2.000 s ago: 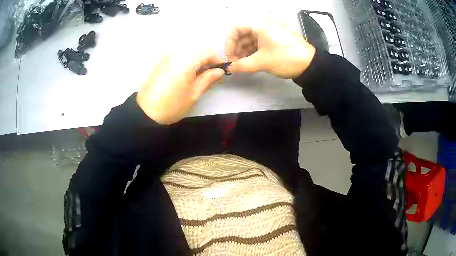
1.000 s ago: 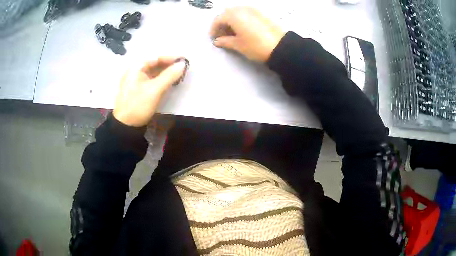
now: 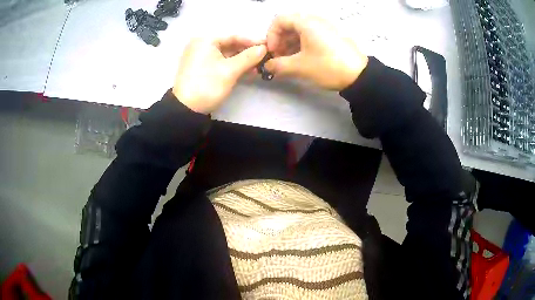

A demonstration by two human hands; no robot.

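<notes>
My left hand [image 3: 214,73] and my right hand [image 3: 314,53] meet above the white table. Between their fingertips is a small black plastic housing [image 3: 266,70], partly hidden by the fingers. My left thumb and forefinger pinch its left side, and my right fingertips touch its right side. Whether a tiny insert is in my right fingers cannot be told. Several loose black housings [image 3: 145,24] lie at the upper left. Tiny faint specks [image 3: 375,38] lie on the table beyond my right hand.
A smartphone [image 3: 431,82] lies right of my right forearm. Stacked clear blister trays [image 3: 493,76] with dark parts stand at the right. The white table's front edge [image 3: 246,124] crosses below my hands. Red stools [image 3: 486,266] show at the lower right and lower left. Clear plastic [image 3: 35,17] is at the upper left.
The hands were apart a second ago; my right hand has come back to my left hand, and both now meet at the housing. The view has shifted slightly.
</notes>
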